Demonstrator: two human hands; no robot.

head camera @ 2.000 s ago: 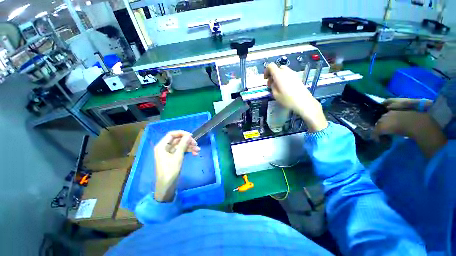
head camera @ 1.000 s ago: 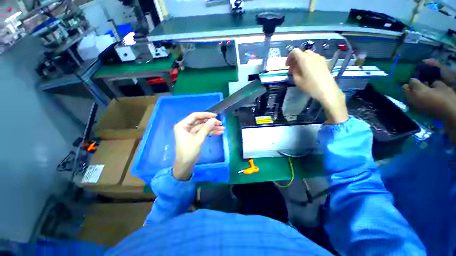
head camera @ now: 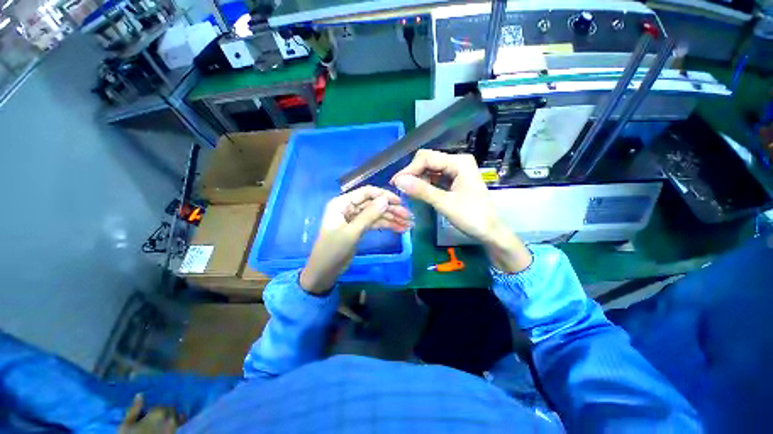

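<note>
My left hand (head camera: 349, 230) is over the blue bin (head camera: 403, 203), palm up, thumb against the fingers. My right hand (head camera: 458, 197) is just right of it, thumb and fingertips pinched together. The fingertips of both hands are close. I cannot tell whether a tiny part is between them. Behind my hands, a bare-metal chute (head camera: 417, 142) slopes from the white-grey machine (head camera: 542, 212) down over the bin. A pale feed rail (head camera: 593, 82) runs along the machine top, with two slanted metal rods (head camera: 623, 106) beside it.
An orange-handled hex key (head camera: 449, 261) lies on the green mat before the machine. A black component tray (head camera: 708, 174) with loose silvery parts is at the right. Open cartons (head camera: 233, 233) stand left of the bin. Another person's hand (head camera: 151, 419) shows at lower left, a blue smock (head camera: 720, 288) at right.
My right hand has left the machine's rail and come down beside my left hand. The view has shifted. The other person's hands at right are gone; a hand has appeared at lower left.
</note>
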